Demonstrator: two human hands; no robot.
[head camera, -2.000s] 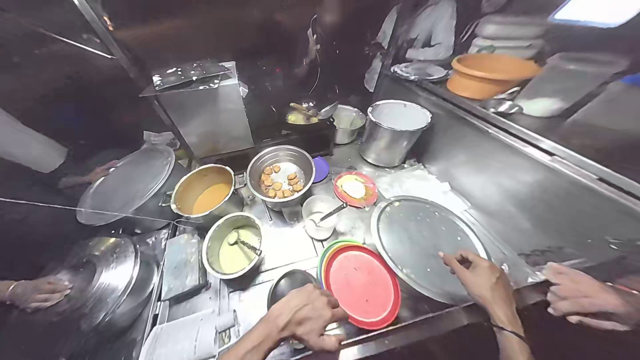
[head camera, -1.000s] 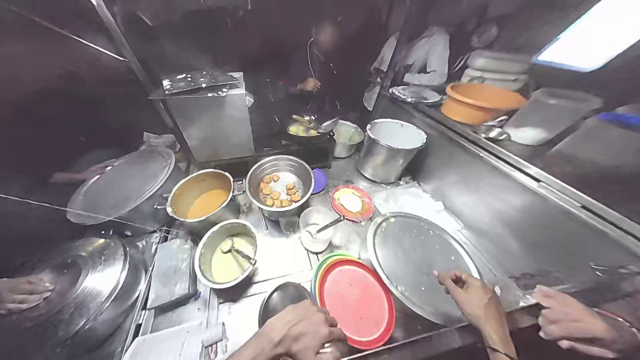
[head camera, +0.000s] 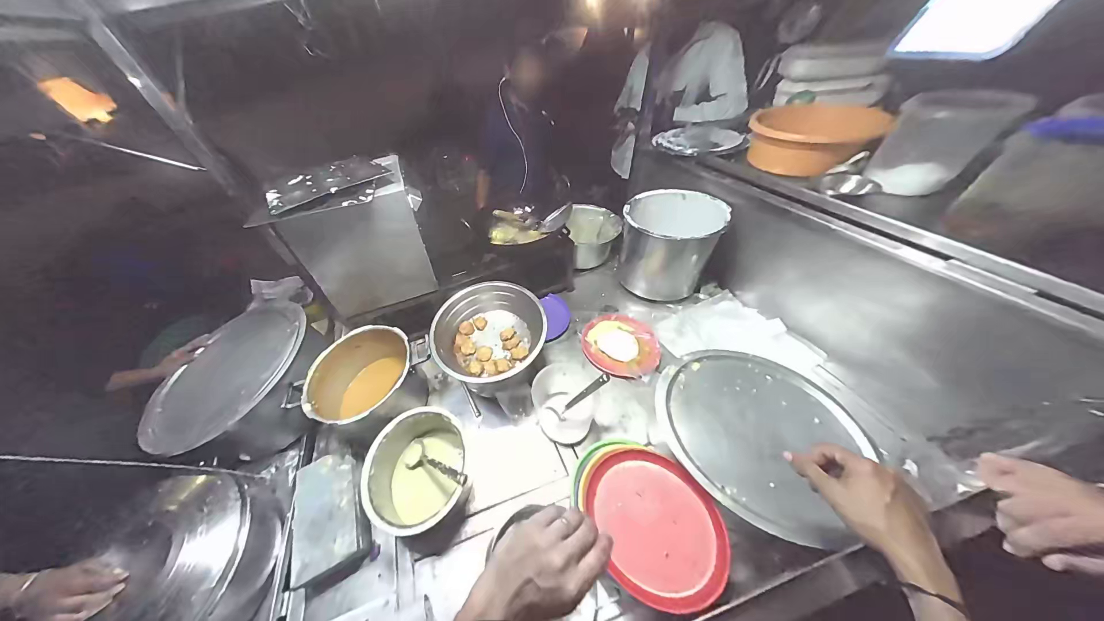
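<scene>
My left hand (head camera: 545, 565) reaches in from the bottom edge, fingers bent, over a dark bowl (head camera: 511, 528) and beside a stack of plates with a red plate (head camera: 660, 526) on top. Whether it holds anything is hidden. My right hand (head camera: 849, 492), a dark band at its wrist, is over a large round metal tray (head camera: 759, 431), with thumb and forefinger brought together; anything between them is too small to tell. Between and beyond the hands are a white bowl (head camera: 565, 423) with a dark-handled utensil and a small red plate (head camera: 651, 355) with white and yellow food.
Other people's hands show at the right edge (head camera: 1044, 509) and lower left (head camera: 78, 588). Pots of orange liquid (head camera: 371, 384) and pale batter (head camera: 423, 496) stand left of a steel bowl (head camera: 530, 332) with fried balls. A tall pot (head camera: 664, 263) and a shelf with an orange tub (head camera: 815, 138) are behind.
The other person's hand at the far left has moved down toward the near side. My two hands have stayed in about the same places.
</scene>
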